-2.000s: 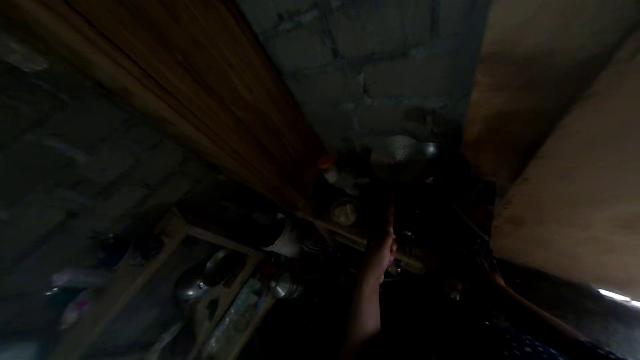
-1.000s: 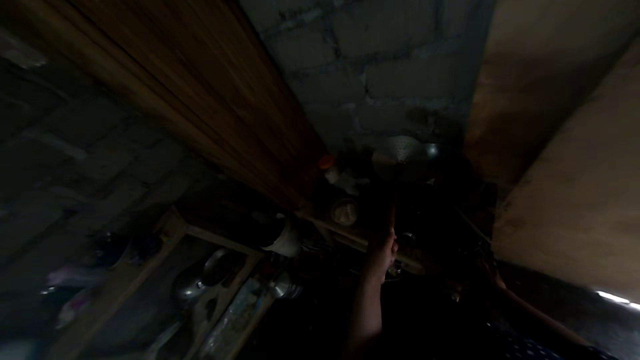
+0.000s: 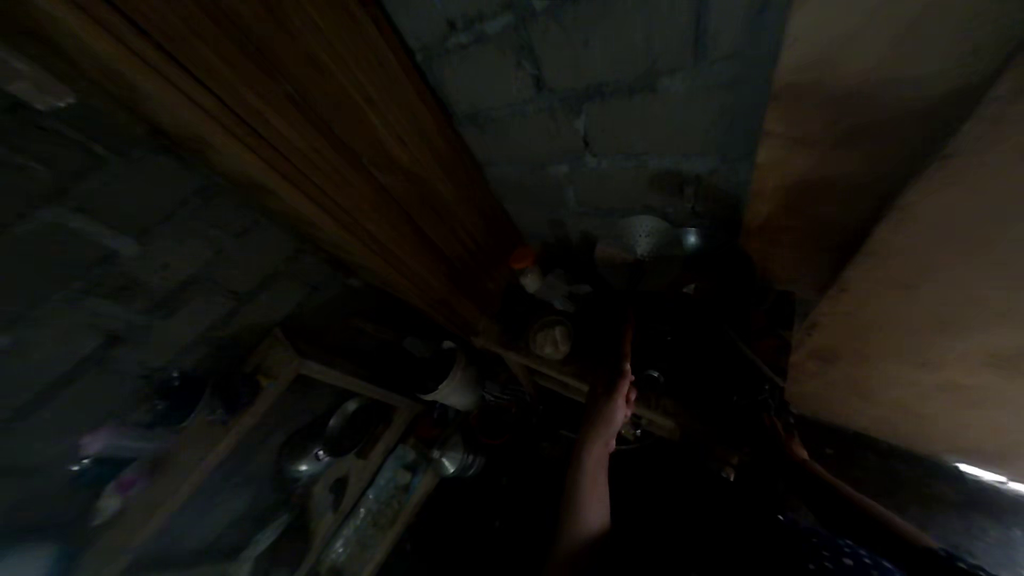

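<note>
The view is very dark. My left hand [image 3: 616,404], low and right of centre, is closed around the near end of a long thin handle [image 3: 628,340] that points away from me; what its far end meets is lost in shadow. My right hand [image 3: 788,440] is at the lower right beside a thin rod-like thing [image 3: 756,358]; whether it grips this cannot be told. Beyond the left hand a metal colander [image 3: 644,238] leans at the block wall. A small bowl with pale contents [image 3: 550,339] sits left of the handle, near a jar with an orange-red lid [image 3: 524,260].
A wooden shelf [image 3: 352,380] with metal pots [image 3: 308,460] and a pale bucket [image 3: 458,384] stands at the lower left. A large wooden board [image 3: 320,136] slants across the upper left. Wood panels [image 3: 920,336] border the right side. Another metal vessel [image 3: 692,238] glints beside the colander.
</note>
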